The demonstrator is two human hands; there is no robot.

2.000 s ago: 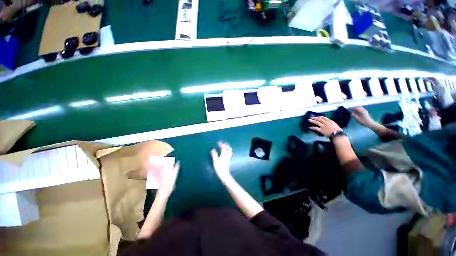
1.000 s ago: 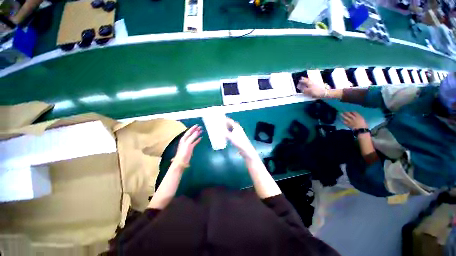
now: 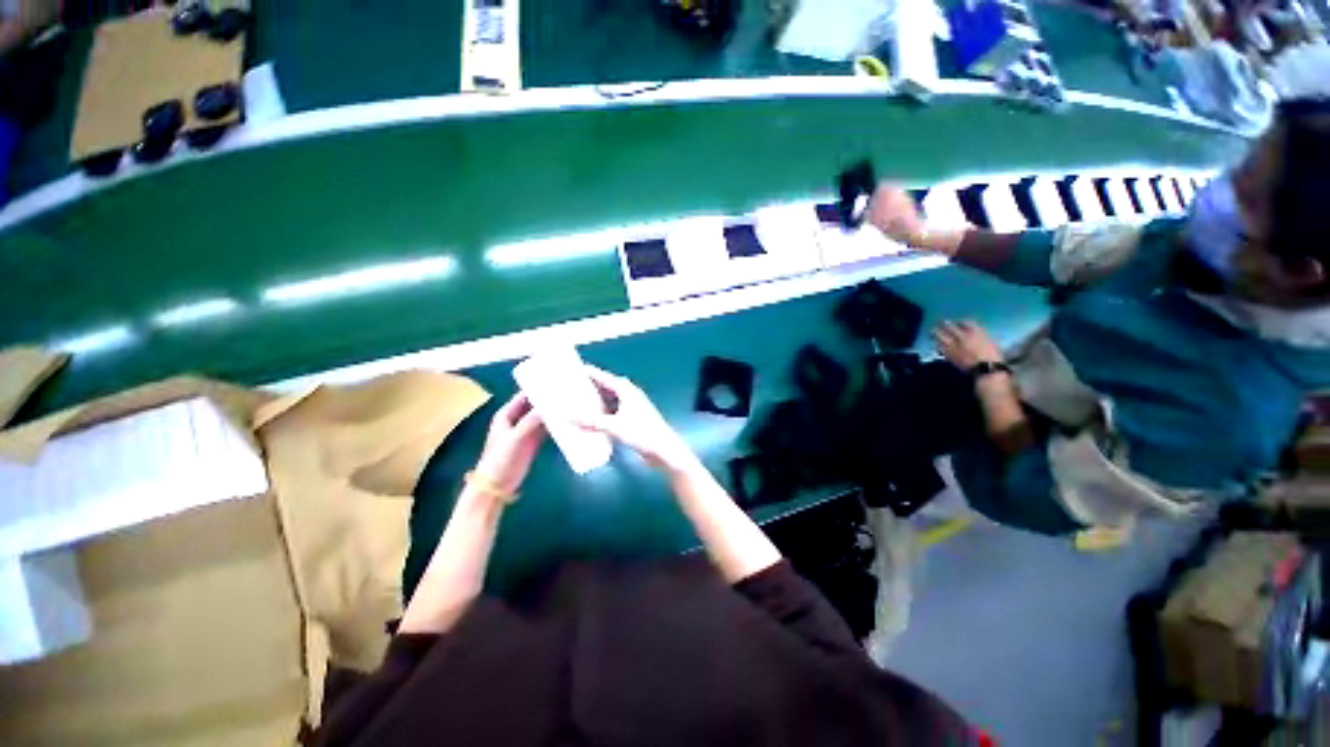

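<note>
A small white gift box (image 3: 565, 410) is held between my hands above the green bench, in front of my body. It looks closed and slightly tilted. My left hand (image 3: 511, 442) touches its left side. My right hand (image 3: 630, 419) grips its right side. A row of open boxes (image 3: 700, 258) with white and dark squares lies along the near belt edge. The brown shipping carton (image 3: 175, 584) stands at the left with white boxes (image 3: 131, 467) inside.
Brown carton flaps or paper (image 3: 350, 496) hang over the carton's right side. Black inserts (image 3: 725, 387) lie piled on the bench at right. A neighbouring worker (image 3: 1152, 365) in green reaches over the row, holding a black piece (image 3: 856, 190). A metal rail (image 3: 438, 355) edges the belt.
The white box is now held by both hands; a second ago my left hand was apart from it. The worker at right now holds a black piece over the row.
</note>
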